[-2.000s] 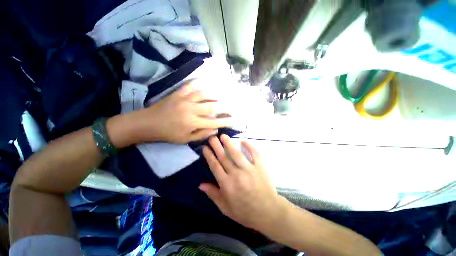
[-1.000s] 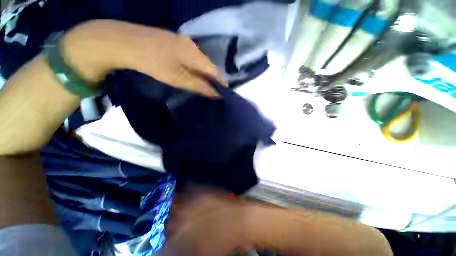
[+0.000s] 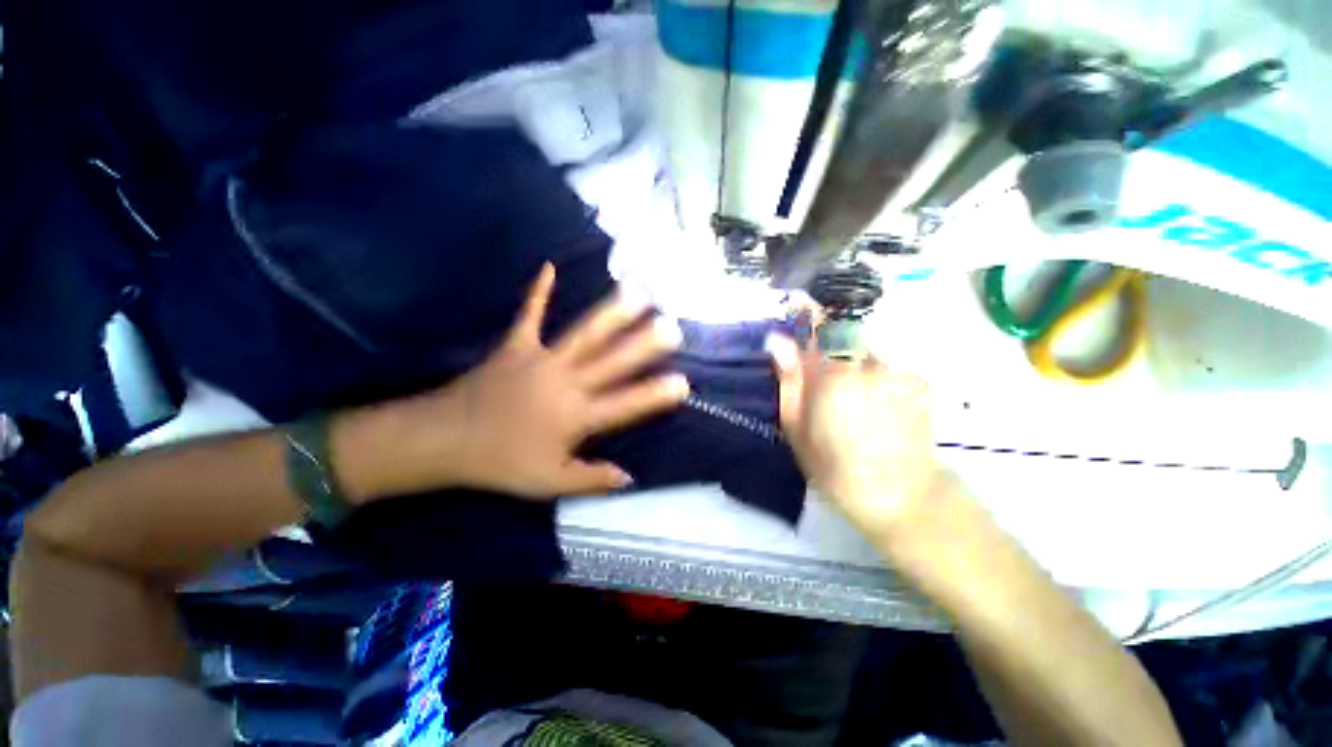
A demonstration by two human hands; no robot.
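Note:
A navy garment panel (image 3: 424, 219) lies on the machine bed, its right part reaching the presser foot (image 3: 770, 270) of the white sewing machine. A line of pale stitching shows on the navy cloth between my hands. My left hand (image 3: 548, 394) lies flat on the cloth with fingers spread, holding nothing. My right hand (image 3: 862, 438) is at the cloth's right edge just below the foot, its fingertips on the edge; glare blurs them, and whether they pinch the cloth is unclear. A white cloth piece (image 3: 577, 110) shows behind the navy panel.
Scissors with green and yellow loops (image 3: 1088, 329) lie on the bed at right. A grey knob (image 3: 1071, 186) hangs from the machine head. A dark guide line (image 3: 1110, 460) crosses the bed. A ruler strip (image 3: 701, 579) runs along the front edge. More navy cloth is heaped at left.
The navy cloth, lifted and folded over a second ago, now lies spread on the bed. My left hand has come down flat on it. My right hand has moved up beside the foot.

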